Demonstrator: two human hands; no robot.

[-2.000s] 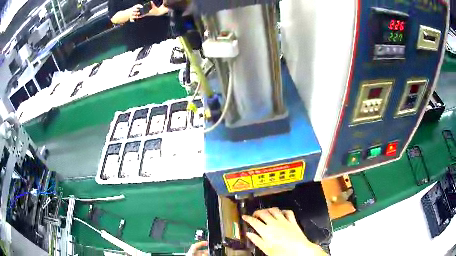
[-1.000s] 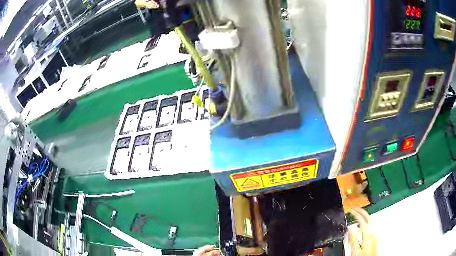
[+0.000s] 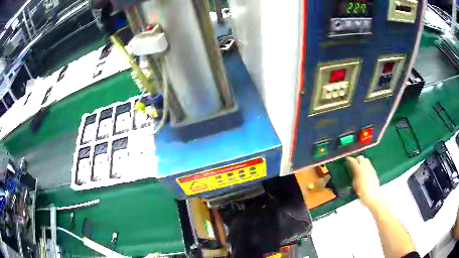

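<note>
The hot press's blue head [image 3: 216, 151] with its yellow-red label stands over the pressing fixture [image 3: 204, 221], a tan-and-metal nest. A black sheet [image 3: 266, 211] lies beside the nest. My right hand [image 3: 365, 179] is over the green belt, just right of the orange-tan block [image 3: 314, 186] and below the push buttons. Its fingers point down and away; a dark thing shows beside them, and whether they grip it is unclear. My left hand is not in view.
Thin black frames [image 3: 406, 136] lie on the belt at right. Thick black holders [image 3: 430, 184] rest on the white surface. A white blister tray [image 3: 116, 143] is left of the press. The control box [image 3: 347, 101] stands at upper right, with ribbed black crates behind it.
My right hand has moved from the nest, past the sheet's right side, to the belt at right. My left fingertips have left the view. The camera view has shifted right.
</note>
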